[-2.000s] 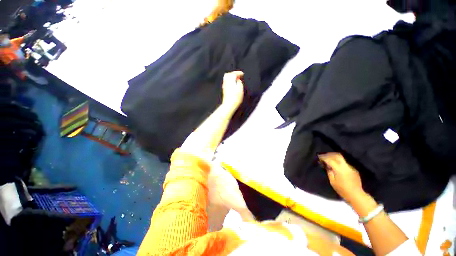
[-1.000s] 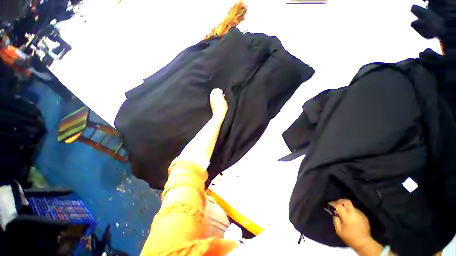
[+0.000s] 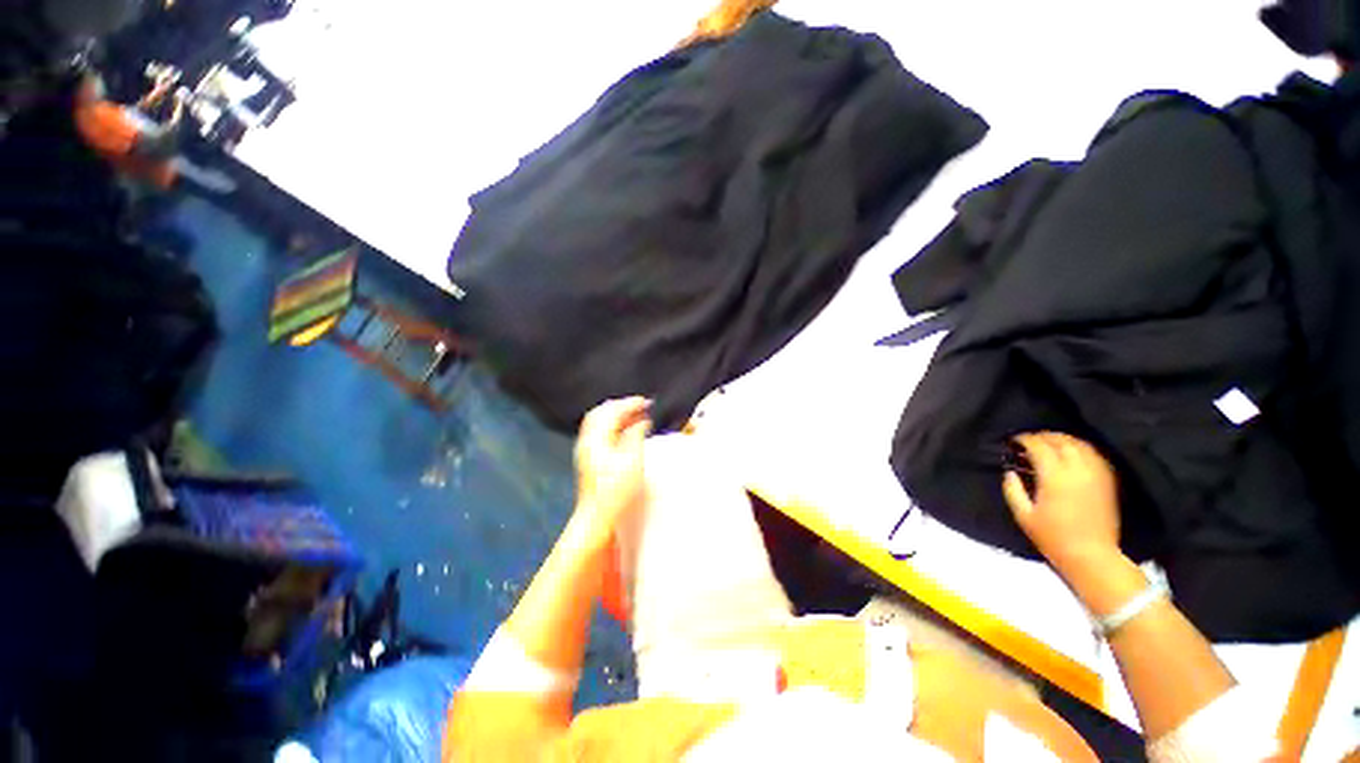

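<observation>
A black garment point(image 3: 716, 209) lies flat on the white table at the left. My left hand point(image 3: 613, 447) is at its lower edge, fingers bent; whether it pinches the cloth cannot be told. A larger black garment point(image 3: 1134, 298) lies bunched at the right, with a small white label point(image 3: 1236, 406) on it and a thin dark loop point(image 3: 904, 522) at its lower left edge. My right hand point(image 3: 1065, 492) rests on this garment, fingers curled around a small dark tool point(image 3: 1023, 459), which is mostly hidden.
The white table point(image 3: 813, 432) has yellow edge tape point(image 3: 925, 589). A wooden stool point(image 3: 391, 346) with a striped top stands on the blue floor at the left. A blue crate point(image 3: 269, 522) and blue bag point(image 3: 385, 716) are at lower left. A distant person in orange shows at upper left.
My left hand has moved from the middle of the left garment down to its lower edge. My right hand stays on the right garment, its fingers more spread. The view has shifted.
</observation>
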